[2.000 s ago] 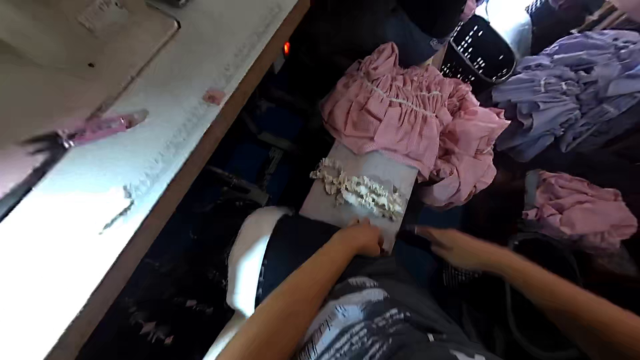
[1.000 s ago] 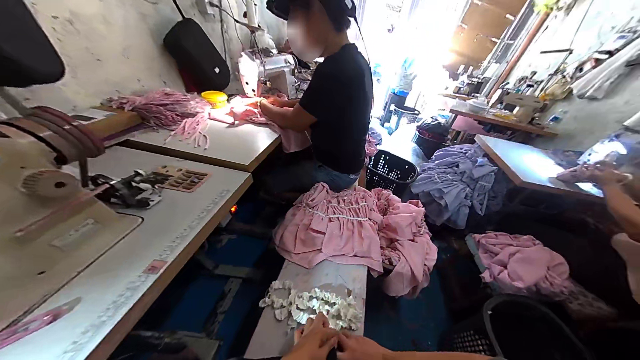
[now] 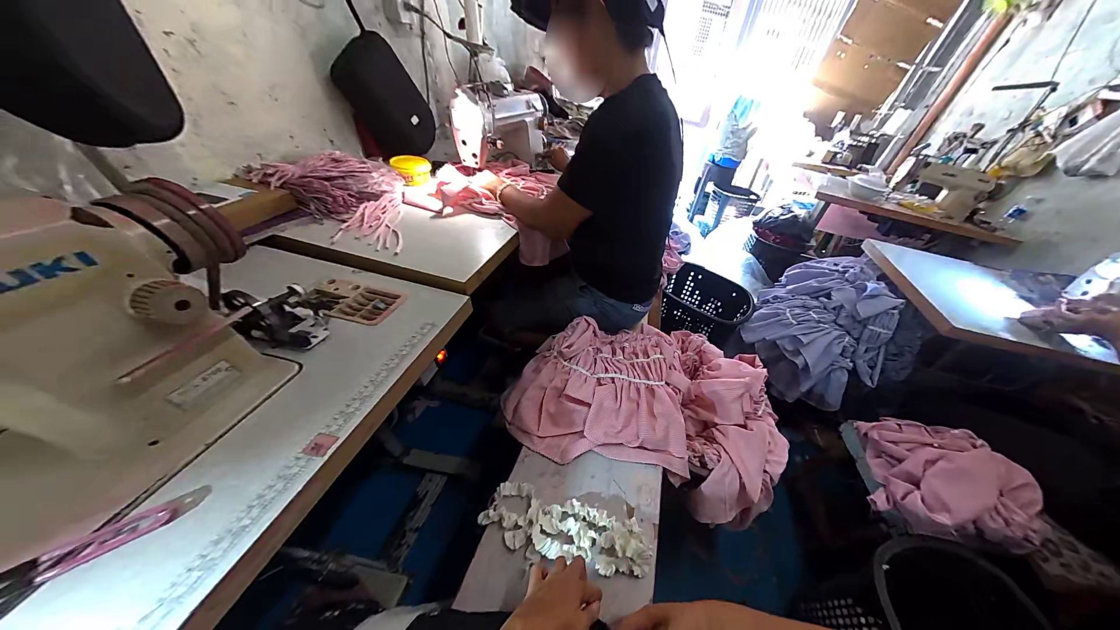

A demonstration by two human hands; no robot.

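My left hand (image 3: 560, 595) is low in the view on a pale wooden bench, its fingers at the near edge of a white ruffled strip (image 3: 577, 534). Whether it grips the strip cannot be made out. My right hand (image 3: 669, 615) lies just right of it at the bottom edge, mostly cut off, and its fingers are hidden. Beyond the strip, pink gathered garments (image 3: 612, 385) with white stitched bands are heaped on the bench (image 3: 604, 477).
A sewing machine (image 3: 131, 350) stands on the white table (image 3: 367, 376) at left, with pink-handled snips (image 3: 114, 538). Ahead, a person in black (image 3: 626, 192) sits at another machine. Black baskets (image 3: 707, 302), blue-grey garments (image 3: 822, 324) and pink cloth (image 3: 954, 481) lie at right.
The view has swung up and now takes in the room and the co-worker. My right hand, held apart from the left two seconds ago, is now close beside it.
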